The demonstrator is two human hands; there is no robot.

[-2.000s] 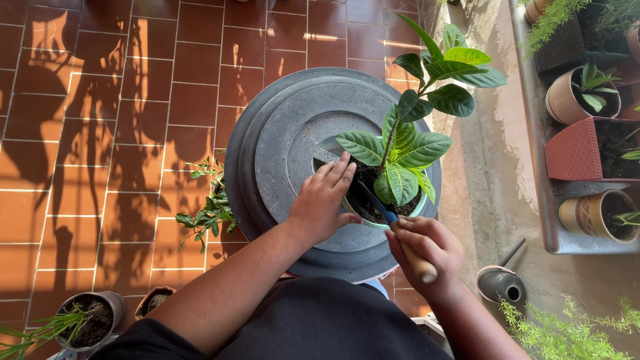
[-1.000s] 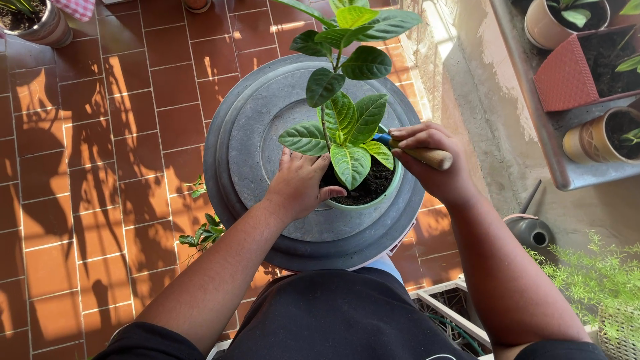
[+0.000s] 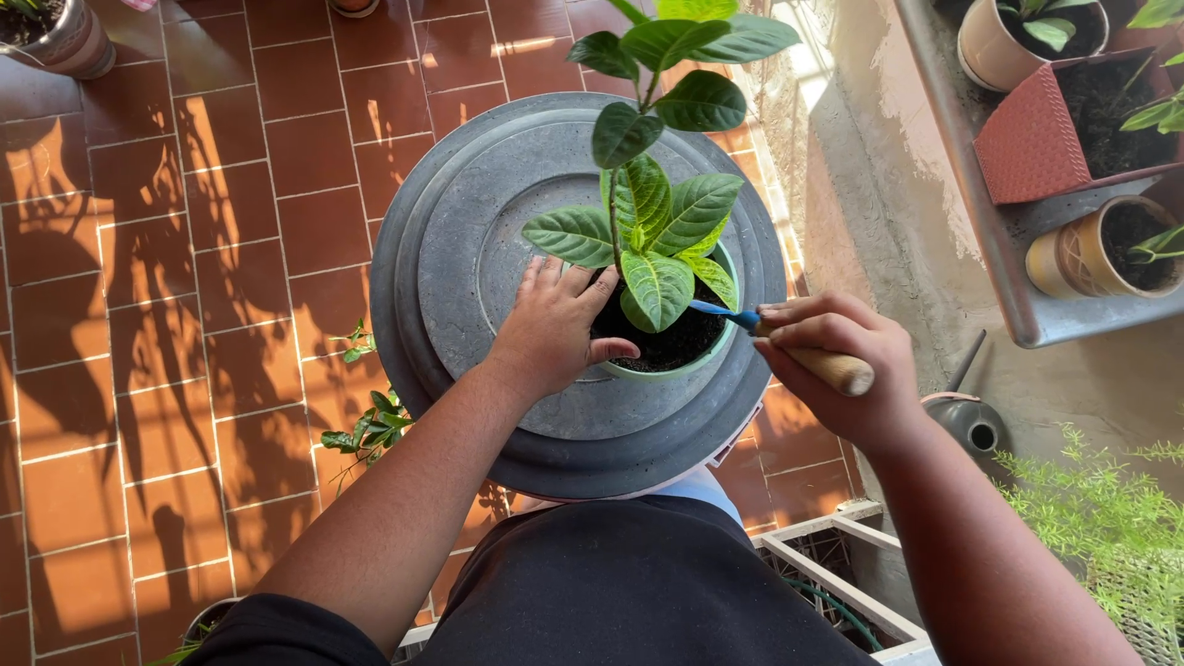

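A leafy green plant [image 3: 657, 222] grows in a light green pot [image 3: 680, 372] of dark soil [image 3: 673, 347], which stands on a round grey lid-like surface [image 3: 462, 268]. My left hand [image 3: 555, 328] rests spread at the pot's left rim, its thumb over the soil and its fingertips beneath a leaf; it holds nothing. In my right hand [image 3: 832, 361] is a small garden tool [image 3: 740, 319] with a wooden handle and a blue metal part. That blue part reaches over the pot's right rim beside the lower leaves, and its tip is hidden under them.
To the right, a ledge [image 3: 1017, 305] bears a red woven-pattern planter [image 3: 1031, 148], a tan pot [image 3: 1078, 254] and a pale pot [image 3: 994, 46]. A dark watering can [image 3: 967, 421] stands below it, near a feathery plant [image 3: 1101, 509]. Another pot [image 3: 79, 42] is at upper left.
The right hand and the tool have moved from the front of the pot to its right side. The left hand has shifted onto the pot's left rim, and a dark blade once beside it no longer shows.
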